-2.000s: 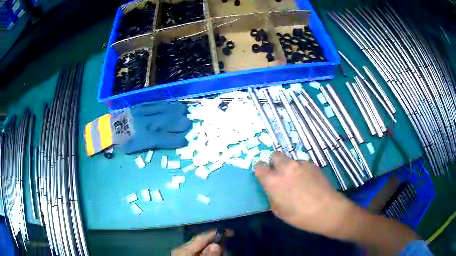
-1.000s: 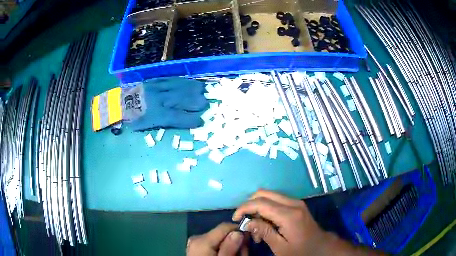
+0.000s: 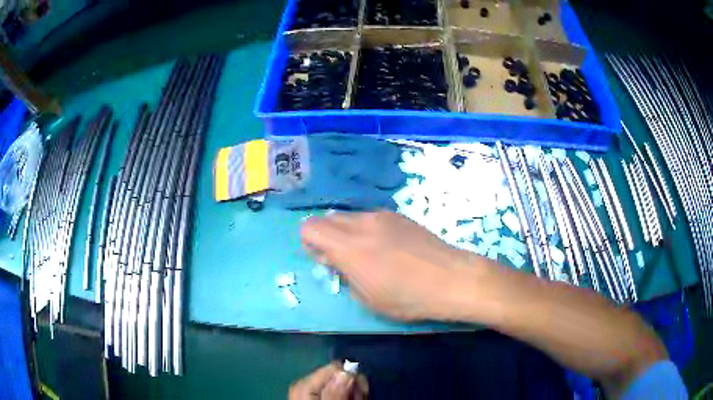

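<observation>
My left hand (image 3: 322,384) is at the bottom edge, partly cut off, its fingertips closed on a small white piece (image 3: 351,366) over the dark area below the bench edge. Whatever else it holds is hidden. My right hand (image 3: 379,262), blurred, is above the bench, left of the main white pile (image 3: 453,195). Small white pieces (image 3: 291,295) lie under and beside it. Its fingertips are unclear, so I cannot tell whether it holds anything.
The blue tray (image 3: 438,127) with black fittings stands at the back. A glove (image 3: 336,172) lies before it. Dark poles (image 3: 156,226) lie left, short tubes (image 3: 582,223) and bright poles (image 3: 664,125) right. A clear plastic bag (image 3: 19,168) is far left. A blue crate (image 3: 674,324) is lower right.
My right hand has left my left hand and moved up and left over the bench. My left hand stays low with a white piece showing. The view has shifted left.
</observation>
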